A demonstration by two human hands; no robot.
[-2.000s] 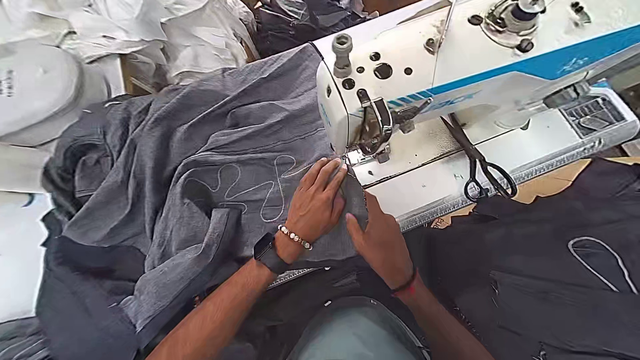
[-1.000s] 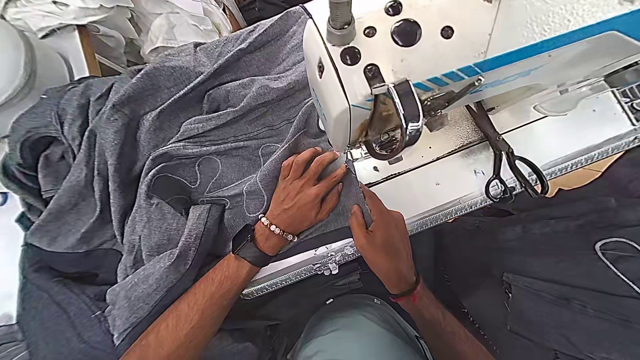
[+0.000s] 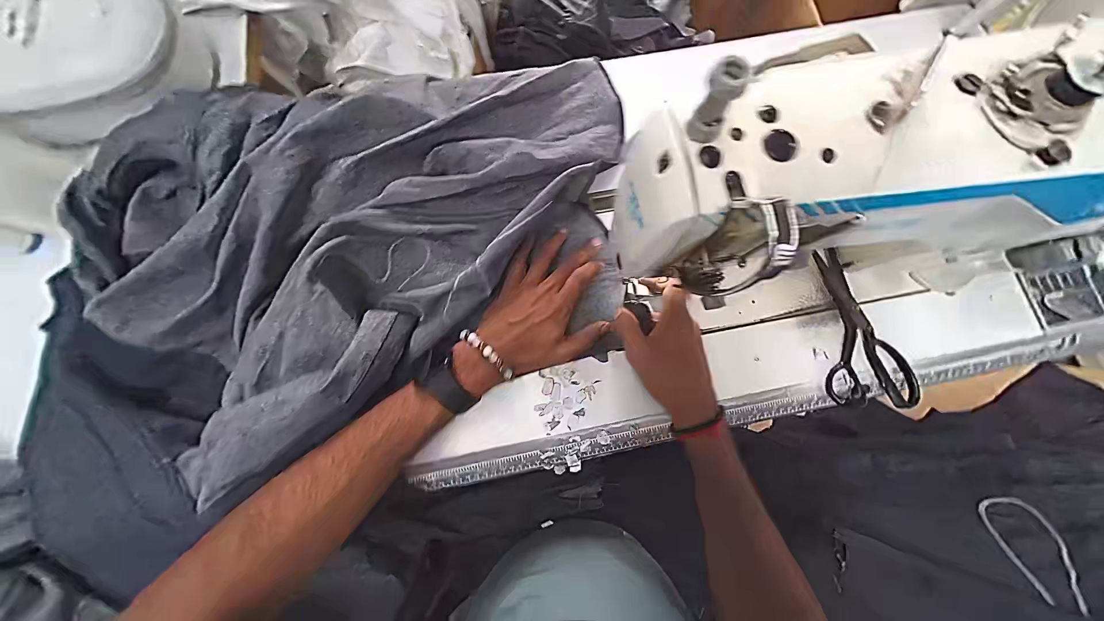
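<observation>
A grey fabric garment (image 3: 345, 233) lies in folds left of a white industrial sewing machine (image 3: 828, 155), its edge reaching the needle area. My left hand (image 3: 543, 306), with a beaded bracelet and a dark watch band at the wrist, lies flat on the cloth with fingers spread. My right hand (image 3: 668, 345) is at the presser foot (image 3: 642, 289), thumb and forefinger close to the cloth's edge and a small dark piece there. Whether its fingers grip anything is unclear. The needle is hidden behind the machine head.
Black-handled scissors (image 3: 862, 354) lie on the machine bed right of my right hand. A measuring tape strip (image 3: 552, 453) runs along the bed's front edge. Dark fabric (image 3: 906, 500) spreads at the lower right. White cloth (image 3: 397, 43) is heaped at the back.
The grey cloth has shifted away from the bed's front edge, where worn marks now show. My right hand has moved up to the presser foot. My left hand's fingers have spread on the cloth.
</observation>
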